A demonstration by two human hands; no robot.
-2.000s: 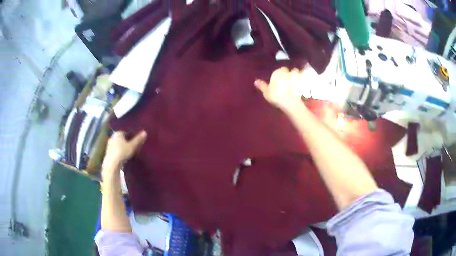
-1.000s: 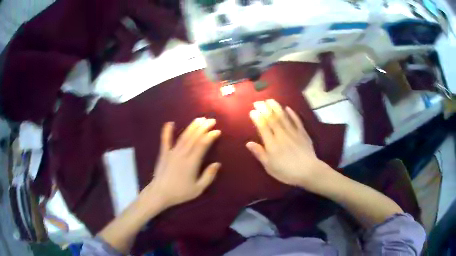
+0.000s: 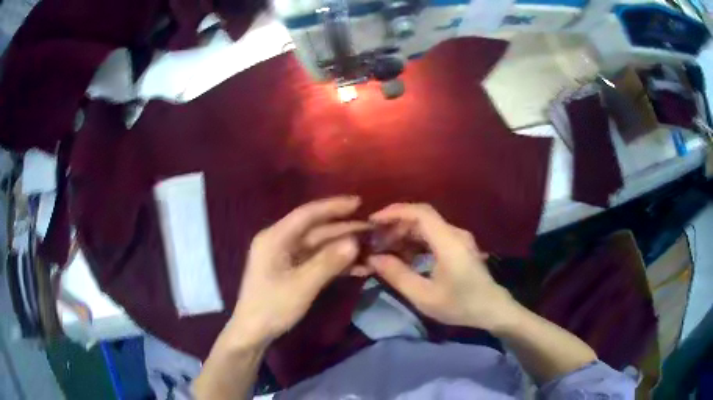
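A large maroon garment panel lies over the machine table and hangs toward my lap. A white interlining strip lies on its left part. The sewing machine head stands at the top, its lamp lighting the panel at the needle. My left hand and my right hand meet at the panel's near edge, in front of the needle. The fingertips of both hands pinch a small fold of maroon cloth between them. The fingers partly hide what they hold.
Narrow maroon pieces lie on the table right of the machine, near a beige sheet. A cardboard box of maroon pieces is low right. Maroon and white layers are heaped at left. A blue basket is low left.
The view has swung from the panel's left side to the machine. My hands have moved from flat on the cloth near the needle back toward me and together, and now pinch the cloth.
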